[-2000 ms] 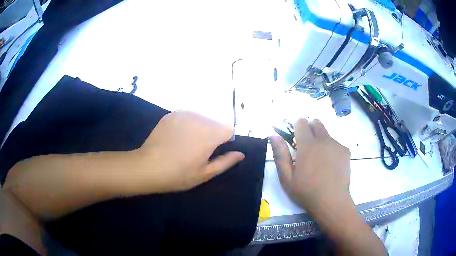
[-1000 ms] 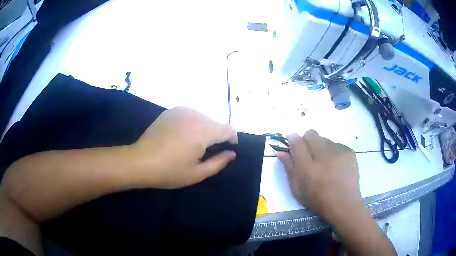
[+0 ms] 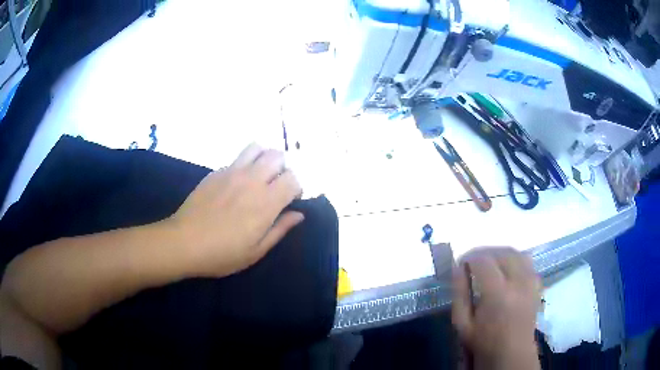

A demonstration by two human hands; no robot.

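Note:
A black fabric panel [image 3: 289, 289] lies over the left part of the white table and hangs past its front edge. My left hand [image 3: 242, 209] rests on it, fingertips at its upper edge near the corner, thumb over the cloth, gripping it. My right hand [image 3: 499, 300] is blurred at the table's front edge, beside a small grey-brown plate [image 3: 442, 261], away from the fabric. Its fingers are curled and its grip is unclear. Orange-brown thread snips [image 3: 467, 177] lie on the table, blades towards the machine head.
The white and blue JACK sewing machine [image 3: 521, 76] stands at the upper right. Black-handled scissors [image 3: 525, 177] and thin tools lie beside it. A ruled tape [image 3: 391, 305] runs along the front edge, with a yellow tab [image 3: 343, 282]. Dark thread tangles [image 3: 427, 233] lie near the plate.
My right hand has let go of the snips and moved from beside the fabric corner to the front edge. The view has shifted, so the machine appears further left. My left hand stays at the fabric.

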